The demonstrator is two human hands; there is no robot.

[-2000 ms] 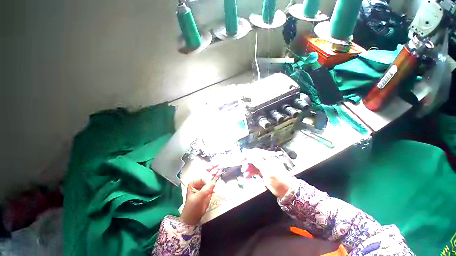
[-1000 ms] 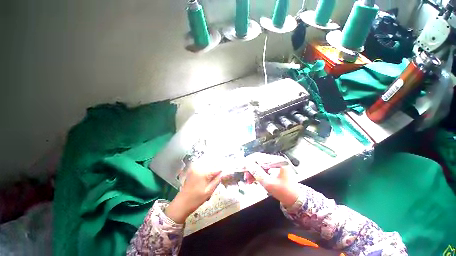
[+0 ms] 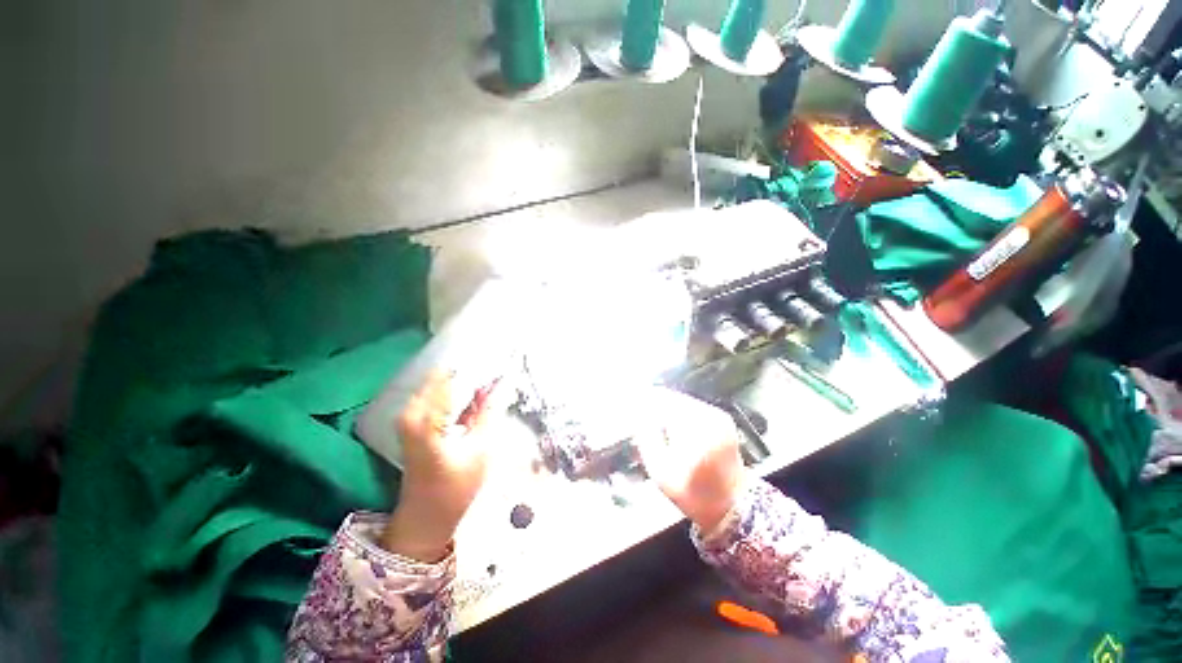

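The overlock machine [image 3: 752,253] stands in the middle, with a row of tension knobs [image 3: 767,319] on its front; lamp glare washes out its needle area. Dark metal looper parts [image 3: 560,434] show low on its front. My left hand [image 3: 443,447] is raised at the machine's left front, thumb and fingers near each other; whether it holds a thread cannot be seen. My right hand [image 3: 694,453] is at the looper area, its fingertips lost in the glare; what it holds cannot be seen.
Green cloth [image 3: 285,427] is heaped at the left and more [image 3: 998,499] lies at the right. Thread cones [image 3: 955,80] stand behind the machine. An orange-red flask [image 3: 1005,259], an orange-red box [image 3: 849,162] and a slim green-handled tool [image 3: 817,385] are right of the machine.
My left hand has moved left, away from my right hand, uncovering the looper parts. My right hand has turned and its fingers now reach into the glare. The view has shifted slightly.
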